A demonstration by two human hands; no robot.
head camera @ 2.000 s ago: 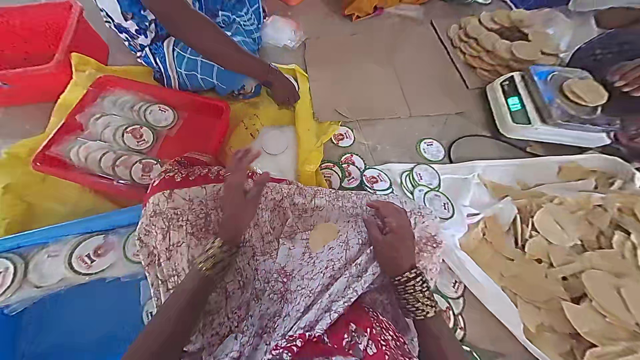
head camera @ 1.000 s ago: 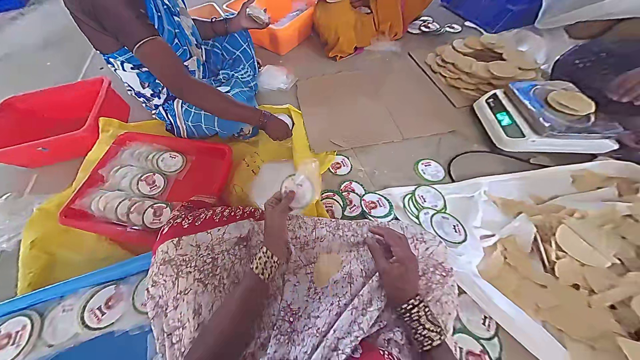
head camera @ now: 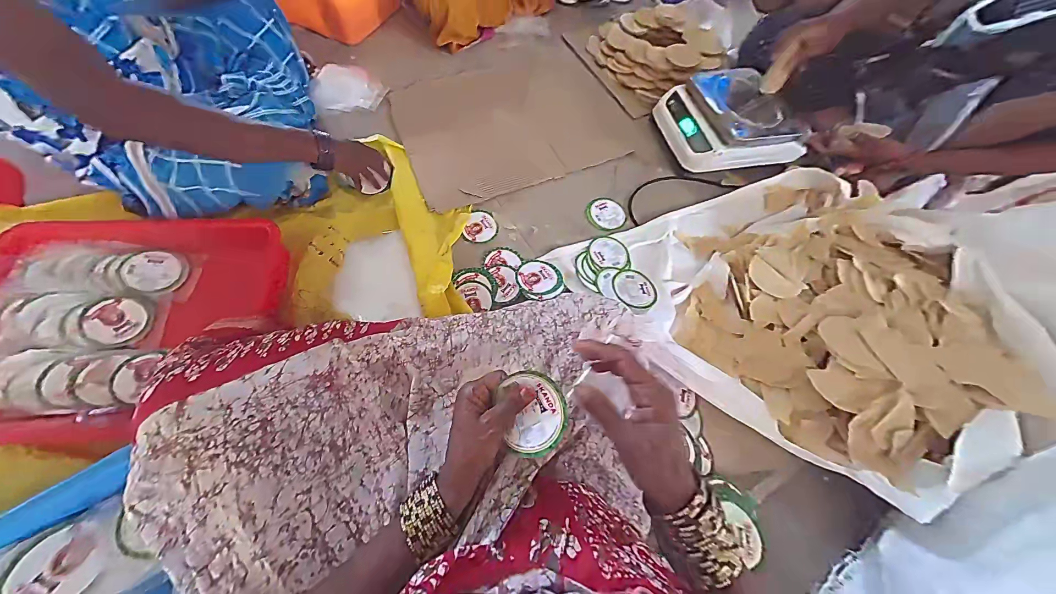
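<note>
My left hand [head camera: 483, 425] holds a round printed label with a green rim [head camera: 536, 414] between thumb and fingers, above the patterned cloth [head camera: 313, 429] over my lap. Close to the label's right side, my right hand [head camera: 631, 412] has its fingers apart. Something clear and thin, perhaps plastic film, shows near its fingertips; whether the hand grips it I cannot tell. Beyond the cloth lie loose round labels [head camera: 540, 279] and a small overlapping pile of them [head camera: 608, 256]. More labels [head camera: 738, 516] lie on the floor, partly behind my right wrist.
A red tray [head camera: 239, 247] with rows of packed discs is at left, beside a yellow sheet [head camera: 421, 231]. A blue tray [head camera: 82, 495] sits lower left. Thin tan discs [head camera: 858, 346] fill a white sheet at right. Behind are a digital scale [head camera: 718, 124], cardboard [head camera: 495, 124] and co-workers' arms.
My left hand has moved from the far edge of the cloth to over my lap and now holds a label. At the scale, the tan discs on its top are gone. The view has shifted.
</note>
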